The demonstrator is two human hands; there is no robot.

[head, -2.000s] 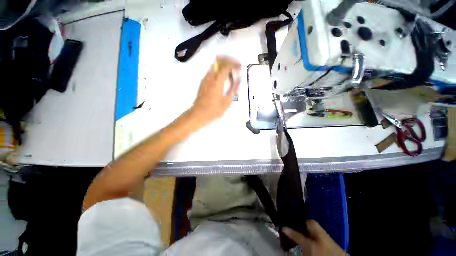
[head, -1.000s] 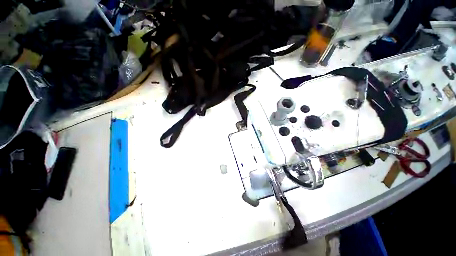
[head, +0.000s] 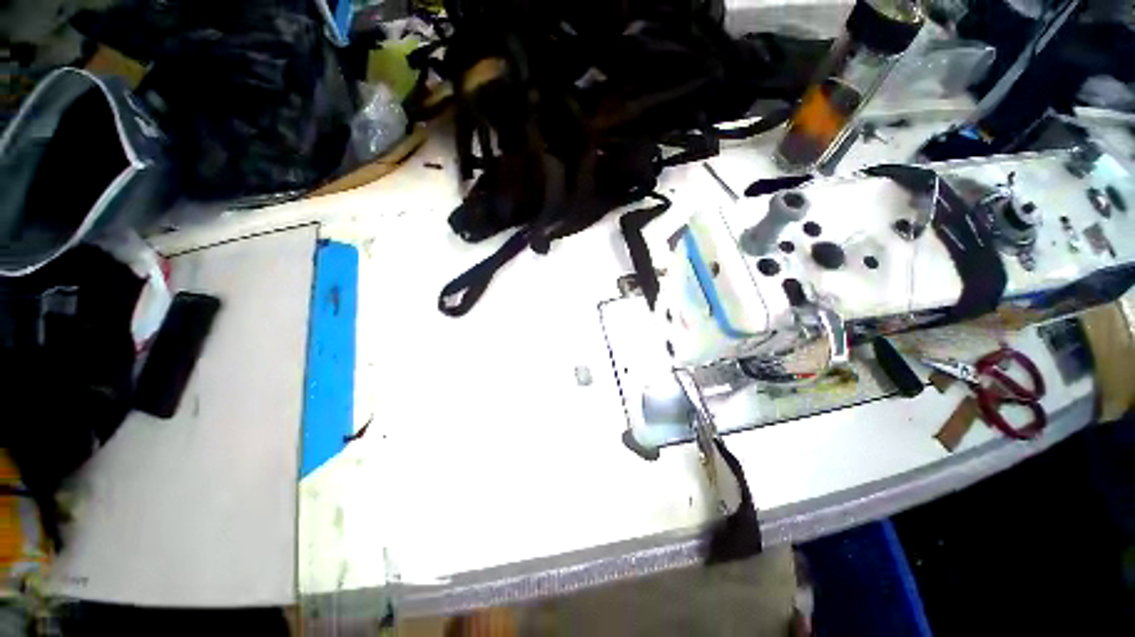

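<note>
Neither of my hands is in the picture. A black fabric strip [head: 737, 516] hangs over the table's front edge and runs up into the shiny metal folder [head: 705, 429]. The folder stands in front of the white sewing machine head [head: 846, 255]. A narrow folded strap [head: 642, 249] comes out behind the needle plate [head: 629, 361]. A large tangled pile of black straps [head: 560, 137] lies behind and left of the machine, with one loop [head: 479, 284] reaching forward. The needle area is mostly hidden by the machine head.
Red-handled scissors [head: 1008, 393] lie right of the machine. A black cloth band [head: 977, 261] drapes over the head. Blue tape [head: 331, 361] and a dark phone-like object [head: 177, 355] are at left. A bottle [head: 834, 93] stands behind. A blue crate [head: 868, 582] is below the table.
Two seconds ago my left hand was over the table and my right hand held the strip below the edge; both are now out of view. The camera view has tilted up, then partly down again.
</note>
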